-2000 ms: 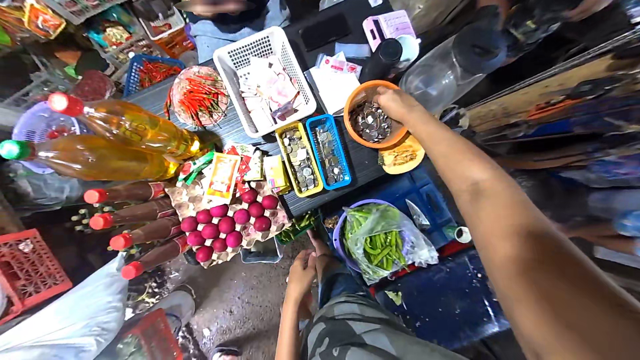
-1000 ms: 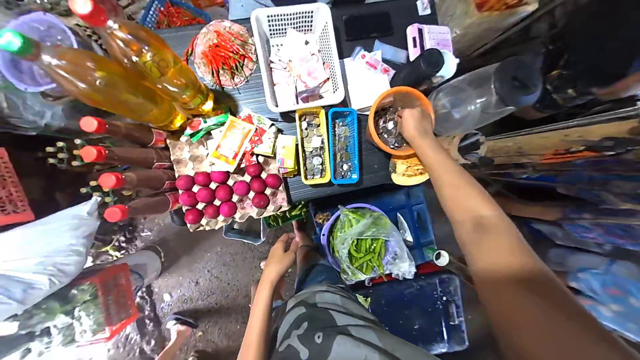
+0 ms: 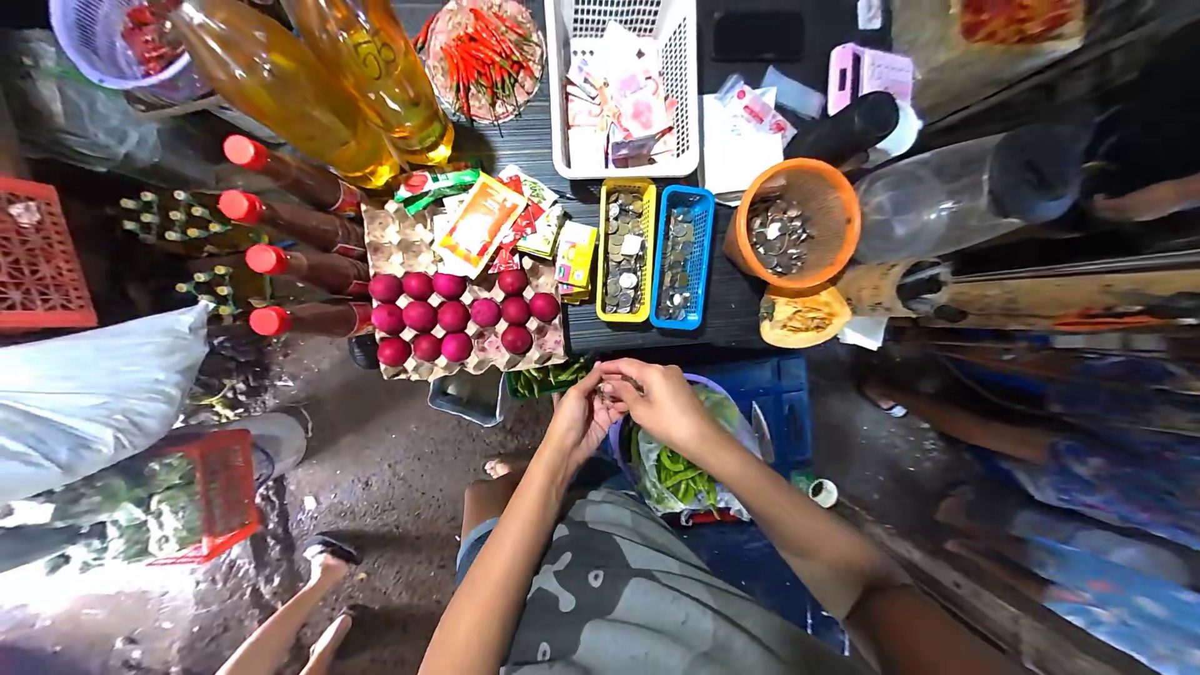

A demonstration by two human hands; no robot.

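My left hand (image 3: 583,417) is cupped palm up in front of the table, with what look like a few coins in it. My right hand (image 3: 656,401) meets it from the right, fingertips over the left palm; whether they pinch a coin is hidden. Above the hands stand a yellow plastic basket (image 3: 626,315) and a blue plastic basket (image 3: 679,321), side by side, both holding coins. An orange plastic bowl (image 3: 848,225) with coins is farther right. Behind my right hand is a purple-rimmed basin with green chili peppers (image 3: 682,478) in a clear plastic bag.
Magenta eggs (image 3: 454,316) fill part of a carton tray with sachets. Red-capped bottles (image 3: 319,216) lie left of it. A white basket (image 3: 622,172) holds banknotes. A cut pumpkin piece (image 3: 804,317) sits below the bowl; a knife (image 3: 761,431) is beside the basin. People's legs show at both sides.
My right hand has left the orange bowl and come down to my left hand. My left hand has risen, and the two now meet in front of the table.
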